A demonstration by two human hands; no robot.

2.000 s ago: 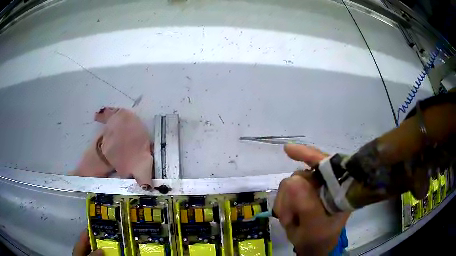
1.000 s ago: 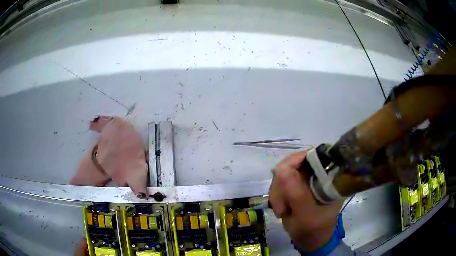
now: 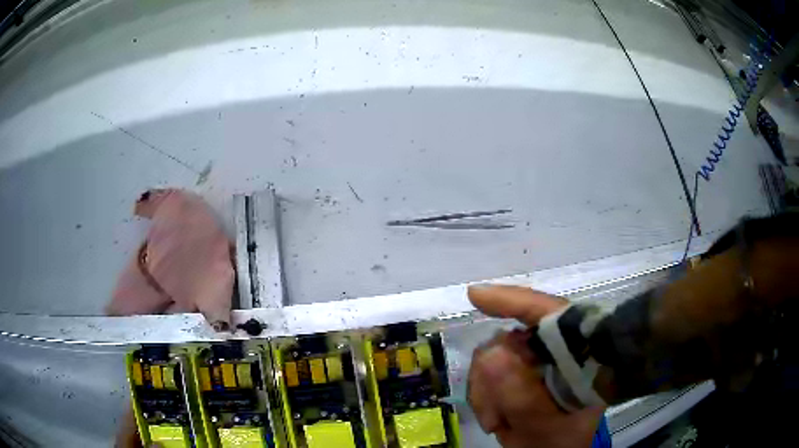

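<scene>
My right hand is closed around the grip of the glue dispensing gun, thumb raised. The gun's thick brown body runs off to the right. Its pale-blue nozzle points left at the right edge of the nearest board; contact cannot be told. The power-supply boards stand in a row with yellow edges, each with a bright yellow transformer and small orange-yellow blocks. My left hand shows only as a blurred sliver at the left end of the boards; its grip is hidden.
A pale metal rail runs beyond the boards. A slotted bracket with a dark knob meets it. A pink cloth lies left of the bracket, partly over the rail. Silver tweezers lie on the bench. A blue coiled cord hangs at right.
The view has shifted, so bench items appear higher and farther left than one second ago. The nozzle tip has moved from the far end of the right-hand board toward its transformer. My right thumb is raised again.
</scene>
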